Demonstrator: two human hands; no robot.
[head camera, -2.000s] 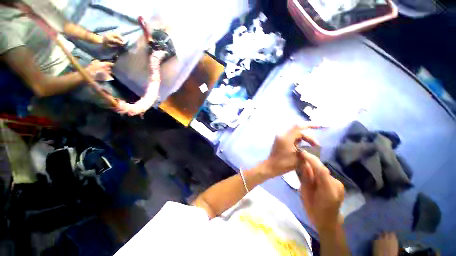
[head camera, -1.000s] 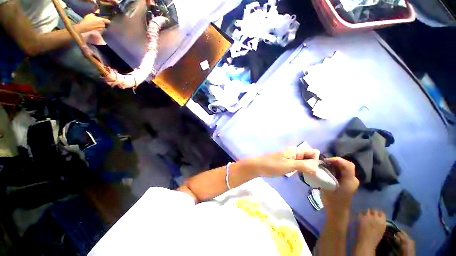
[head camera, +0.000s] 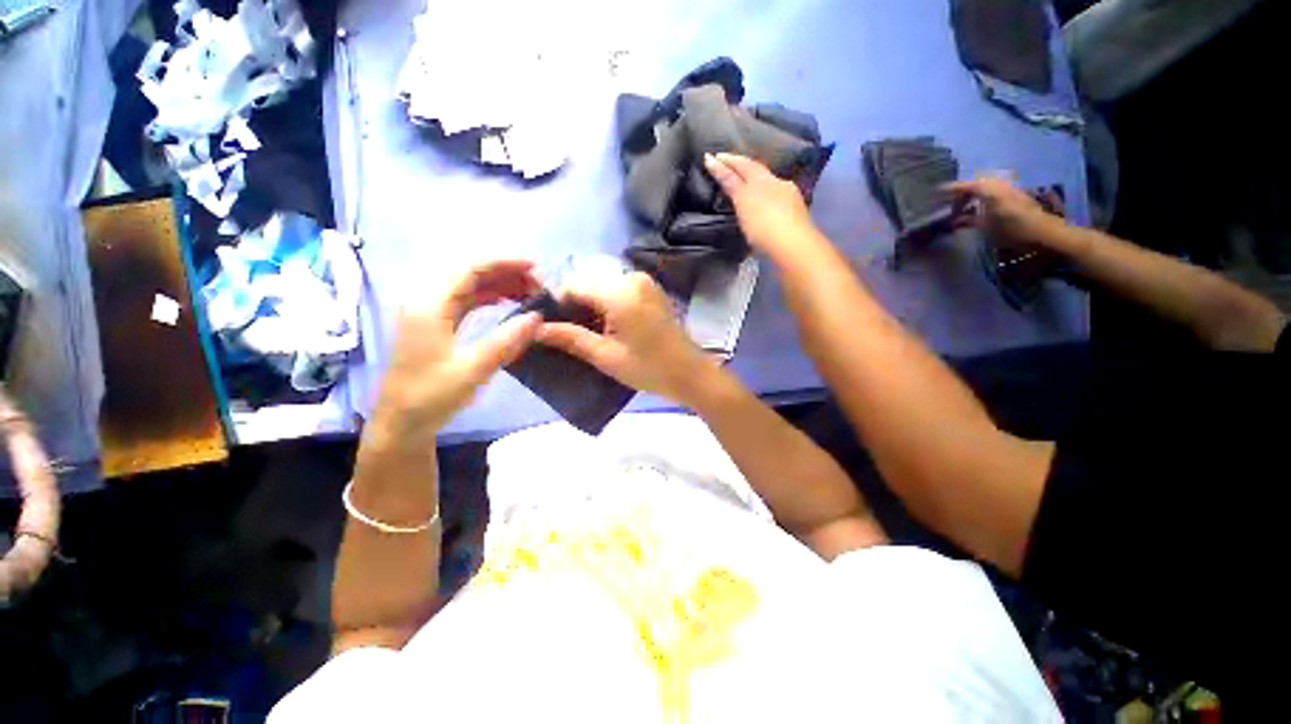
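Observation:
My left hand (head camera: 432, 361) and my right hand (head camera: 623, 333) are both bare and close together in front of my chest. Their fingertips pinch a small dark grey fabric piece (head camera: 578, 389) between them, near the table's front edge. The piece hangs with a corner pointing down. The fingers hide its upper edge. A heap of curled grey pieces (head camera: 736, 135) lies just beyond my right hand. A flat white piece (head camera: 722, 304) lies beside my right hand, partly under grey pieces. A pile of white pieces (head camera: 489, 71) lies farther back.
A person at the right reaches one hand (head camera: 765, 205) onto the grey heap and the other to a fanned grey stack (head camera: 913, 184). White offcuts (head camera: 290, 304) lie at the left beside an orange-brown board (head camera: 142, 340). A wrapped hose (head camera: 31, 502) is at the left edge.
My view has swung right and levelled. My hands now hold a dark grey piece, where a pale piece showed before. The neighbour's hand has moved onto the grey heap.

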